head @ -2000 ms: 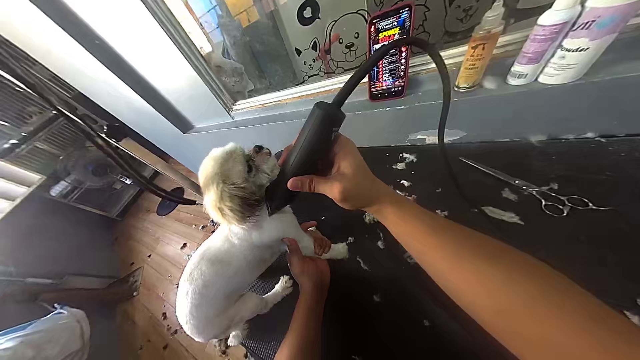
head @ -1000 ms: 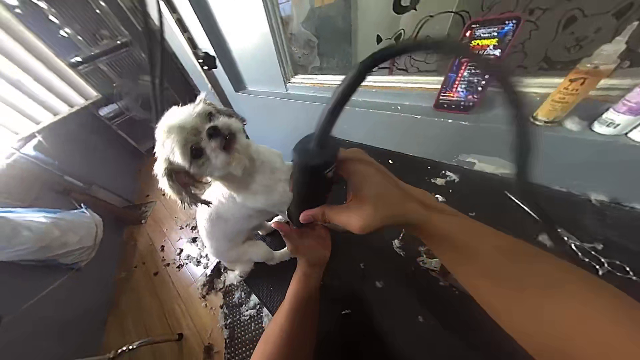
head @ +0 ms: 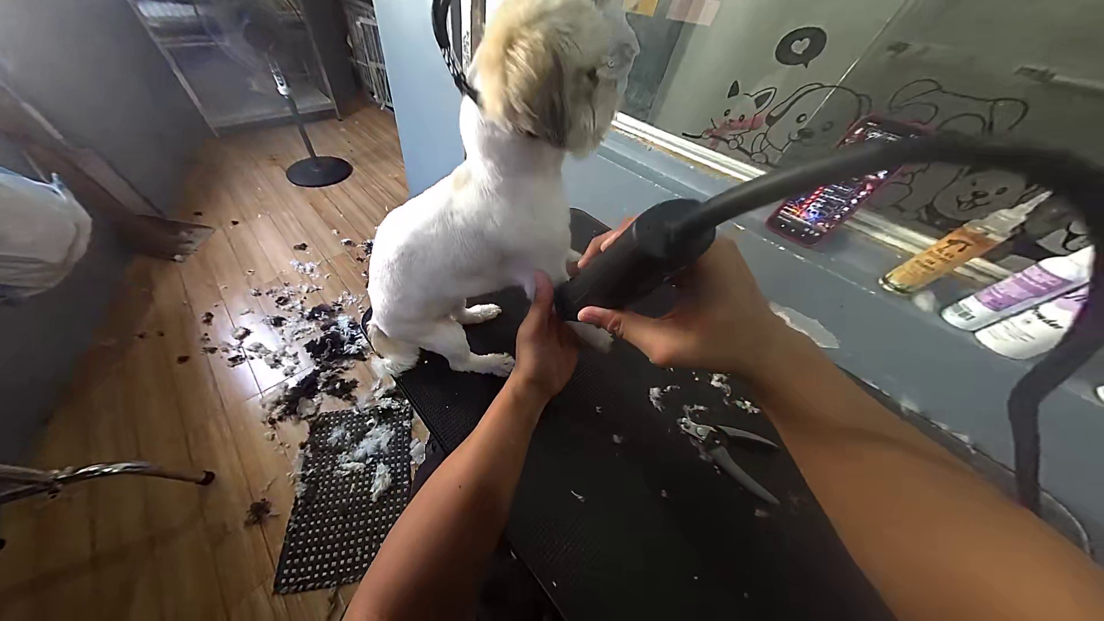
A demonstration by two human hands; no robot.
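A small dog with a closely clipped white body and a fluffy tan and white head sits at the left end of the black grooming table, its head turned to the right. My right hand is wrapped around black corded electric clippers, whose front end points down and left at the dog's chest and foreleg. My left hand is at the dog's front leg, just below the clippers; its fingers are partly hidden, and whether they grip the leg cannot be told.
Pet nail clippers lie on the table among hair tufts. On the ledge are a phone, an amber spray bottle and white-and-purple bottles. A black cable arches at right. Cut hair, a mat and a pedestal fan are on the floor.
The dog's head, facing me a second ago, is now turned away to the right. The clippers have tilted from nearly upright to slanting down left. The view has shifted.
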